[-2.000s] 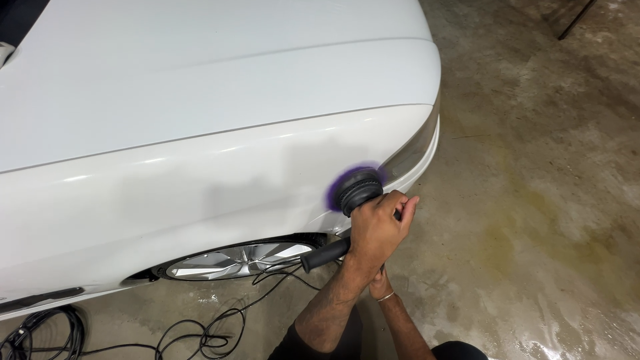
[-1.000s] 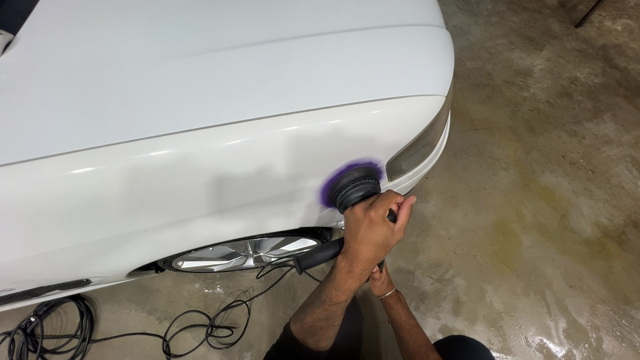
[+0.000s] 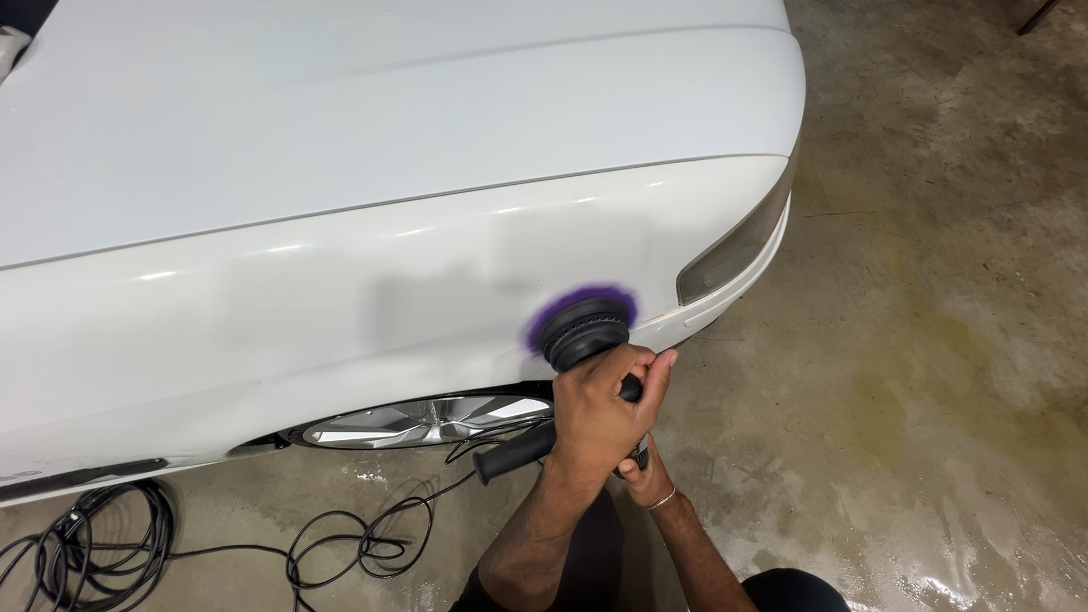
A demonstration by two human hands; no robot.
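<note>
A black power polisher point(image 3: 588, 340) has its blurred purple pad point(image 3: 581, 299) against the white car fender point(image 3: 442, 306), above the front wheel's right end and left of the headlight point(image 3: 722, 259). My left hand point(image 3: 605, 408) is wrapped over the polisher just behind its head, thumb at the right. Lower down, my right hand point(image 3: 648, 480), with a thin bracelet at the wrist, grips the polisher's rear part, which is mostly hidden behind my left hand. A black side handle point(image 3: 514, 452) sticks out to the lower left, free of both hands.
Beneath the fender is the alloy wheel point(image 3: 433, 421). A black cable point(image 3: 365, 544) loops over the concrete floor point(image 3: 892, 382) to a larger coil point(image 3: 106, 544) at the lower left. The bumper edge point(image 3: 739, 293) curves below the headlight. A dark leg-like bar point(image 3: 1037, 17) stands at the top right.
The polisher has moved left along the fender, away from the headlight, with both hands still on it. More fender shows between pad and headlight. The view has shifted slightly.
</note>
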